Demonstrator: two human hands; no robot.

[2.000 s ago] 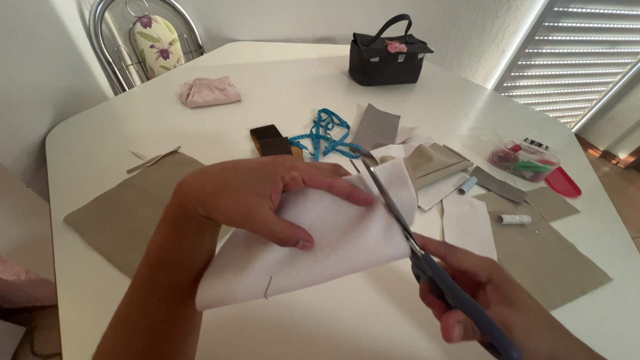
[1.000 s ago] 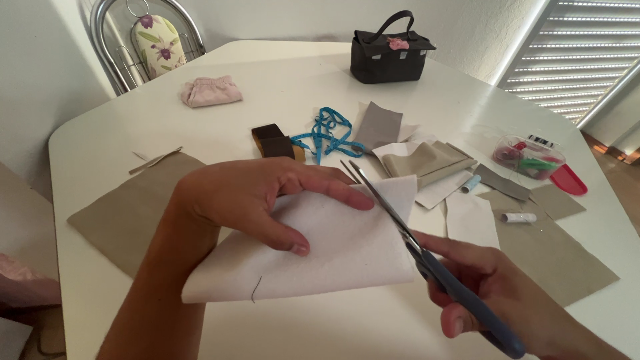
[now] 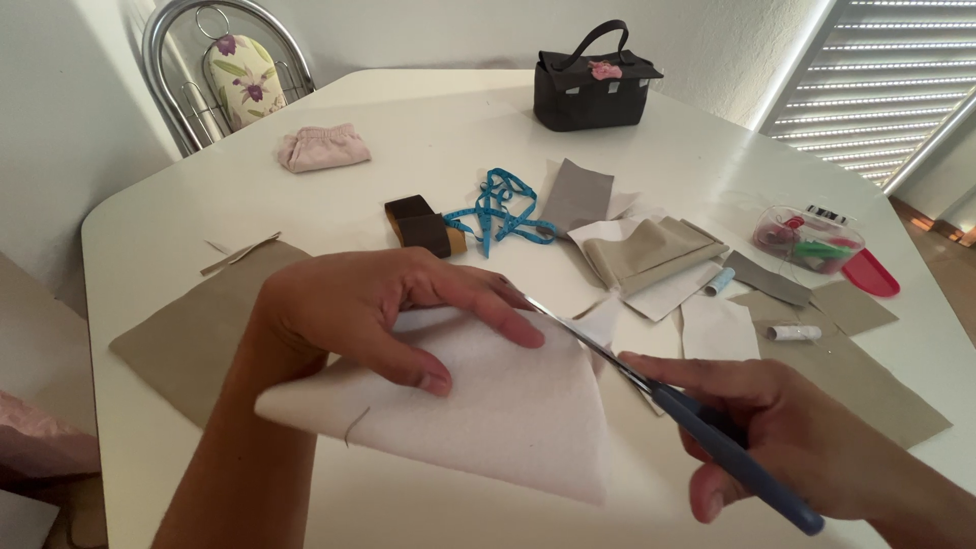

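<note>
My left hand [image 3: 389, 313] grips a folded piece of white fabric [image 3: 488, 412], thumb and fingers spread over its upper face. A dark thread shows near the fabric's lower left edge. In my right hand [image 3: 770, 427] is a pair of fabric scissors [image 3: 732, 450] with blue handles. Their blades lie along the fabric's upper right edge, nearly closed, and a narrow strip of the fabric stands off beyond them. The blade tips are close to my left fingers, and part of the lower blade is hidden.
Beige fabric [image 3: 206, 328] lies at left. Behind my hands are a brown folded band [image 3: 423, 225], a blue measuring tape [image 3: 507, 210] and beige scraps [image 3: 656, 255]. Thread spools [image 3: 793, 333] and a clear plastic box [image 3: 808, 240] sit right. Farther back stand a black handbag [image 3: 595, 95] and pink folded cloth [image 3: 325, 148].
The scissor blades, apart one second ago, have come nearly together at the fabric's edge. The white fabric has tilted, its lower right corner now hanging lower.
</note>
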